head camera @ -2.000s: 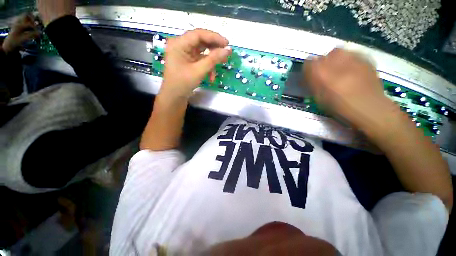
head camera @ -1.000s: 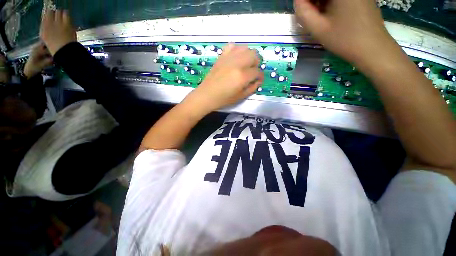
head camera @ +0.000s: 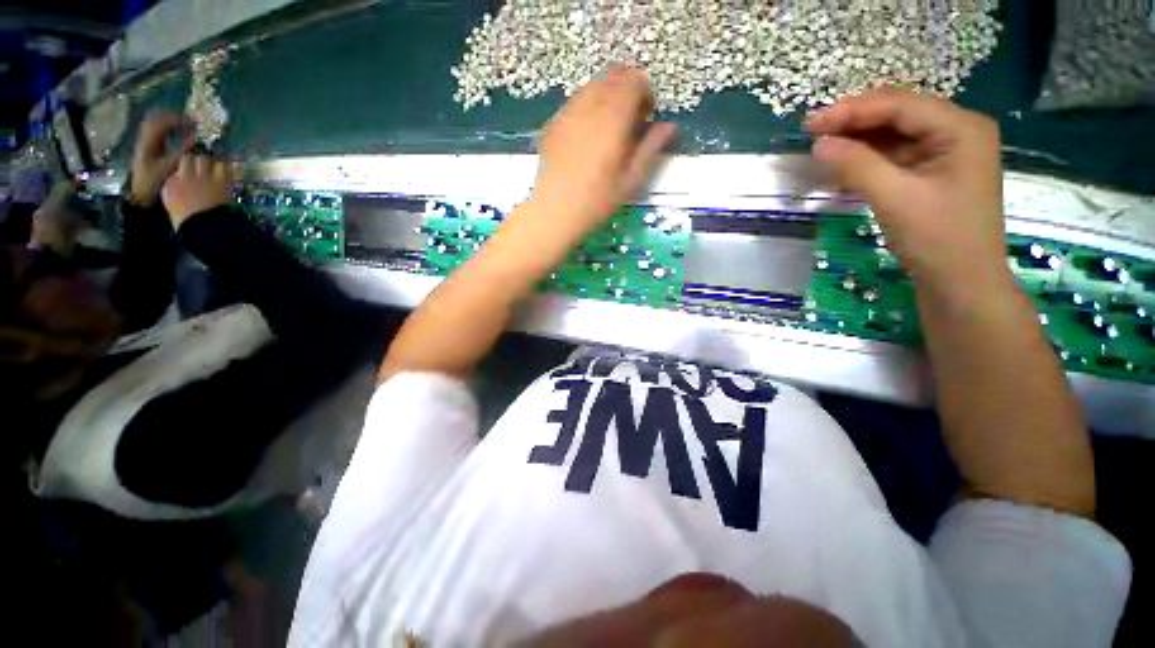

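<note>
My left hand (head camera: 598, 142) is at the near edge of a wide heap of small pale components (head camera: 722, 51). Its thumb stands apart from the fingers and I see nothing held. My right hand (head camera: 918, 158) is over the far rail, just right of centre. Its thumb and bent fingers are close together; whether a small part is between them is too small to tell. A green circuit board (head camera: 621, 260) with small bright-topped parts lies in the track, partly under my left forearm. Another board (head camera: 861, 279) lies partly behind my right forearm.
The far metal rail (head camera: 735, 180) and near rail (head camera: 633, 327) bound the track. A gap between boards shows a grey surface (head camera: 747, 262). A greyish bundle (head camera: 1104, 57) lies far right. Another person's hands (head camera: 196, 190) are at the left, by a smaller pile (head camera: 207, 95).
The view has shifted, showing more of the heap. My left hand has moved from over the board to the heap. My right hand has come back toward the rail. The boards sit differently in view.
</note>
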